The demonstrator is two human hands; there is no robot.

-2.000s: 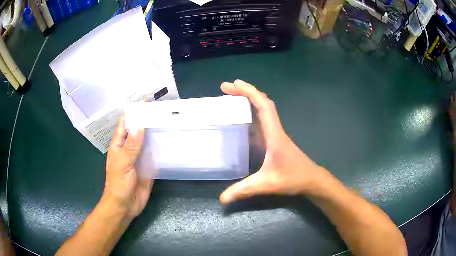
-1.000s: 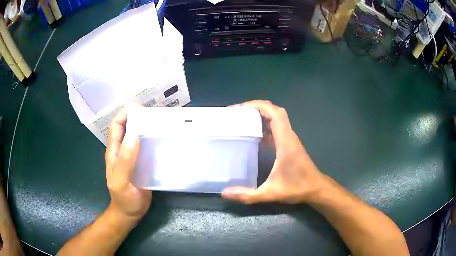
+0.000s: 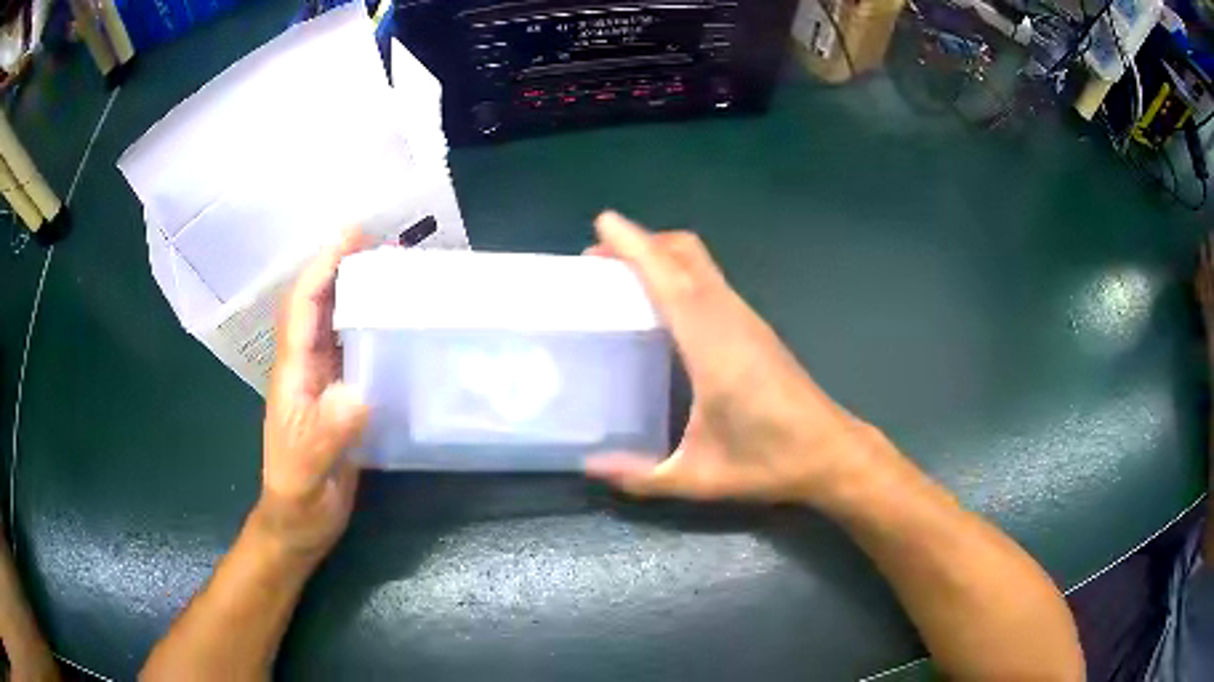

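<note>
The appliance unit [image 3: 506, 366] is held level above the mat, its opaque white cover [image 3: 493, 289] on top and its frosted clear housing [image 3: 513, 400] below. The unit is slightly blurred. My left hand [image 3: 309, 413] grips its left end, fingers behind and thumb at the front. My right hand [image 3: 726, 380] grips its right end, with the thumb at the lower front edge and a finger at the top corner. No slot mark shows on the cover's side.
The open retail carton [image 3: 286, 173] stands at left, just behind the unit. A black audio unit [image 3: 612, 67] stands at the back. A brown box [image 3: 848, 33] and tangled cables [image 3: 985, 80] lie at back right. Parts of other people show at both side edges.
Since one second ago the unit has moved slightly up and left, and the slot mark no longer shows on the cover. My right hand, off the unit two seconds ago, grips it.
</note>
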